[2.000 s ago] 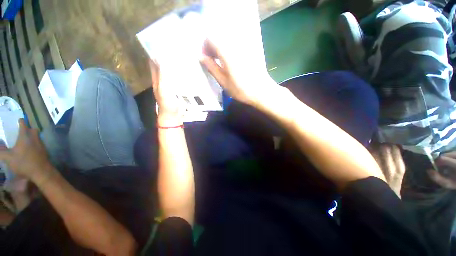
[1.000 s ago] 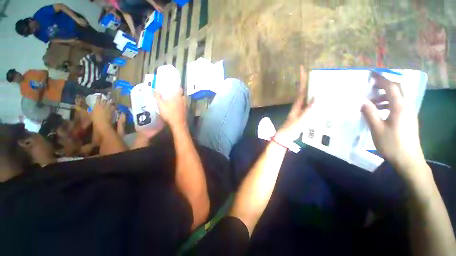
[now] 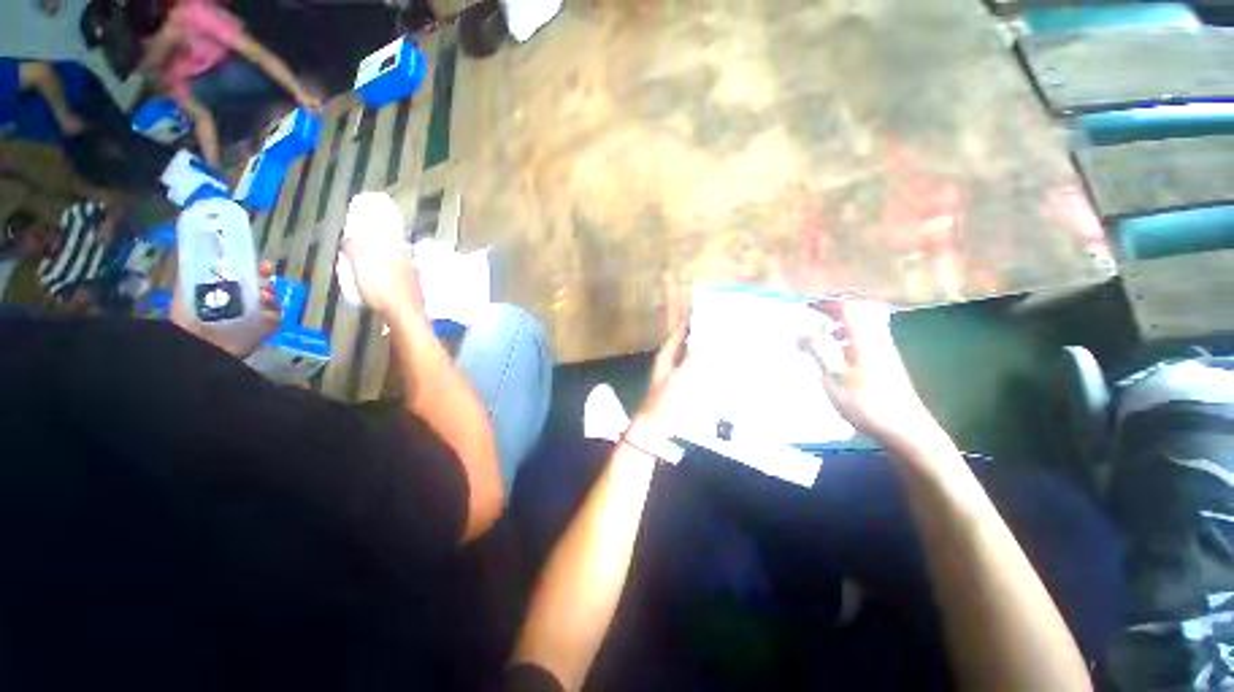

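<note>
A white carton (image 3: pixel 758 385) with a thin blue edge lies over my lap at the board's edge. It is overexposed, so its inside is hard to read. A small dark print and a white flap (image 3: pixel 771 457) show at its near side. My left hand (image 3: pixel 663 385), with a red wrist string, holds the carton's left edge. My right hand (image 3: pixel 863 379) is at its upper right, fingers bent over the white surface. Whether they grip anything is unclear.
The worn plywood board (image 3: pixel 704 162) lies ahead. The left neighbour holds a white rounded piece (image 3: pixel 379 230) and a white piece with a dark spot (image 3: pixel 217 257). Blue-and-white boxes (image 3: pixel 390 75) stand on slatted pallets. A patterned trouser leg (image 3: pixel 1177 473) is at right.
The view has swung, so my hands and carton sit further left than one second ago. The neighbour's two white pieces are now further apart. My right fingers remain over the carton.
</note>
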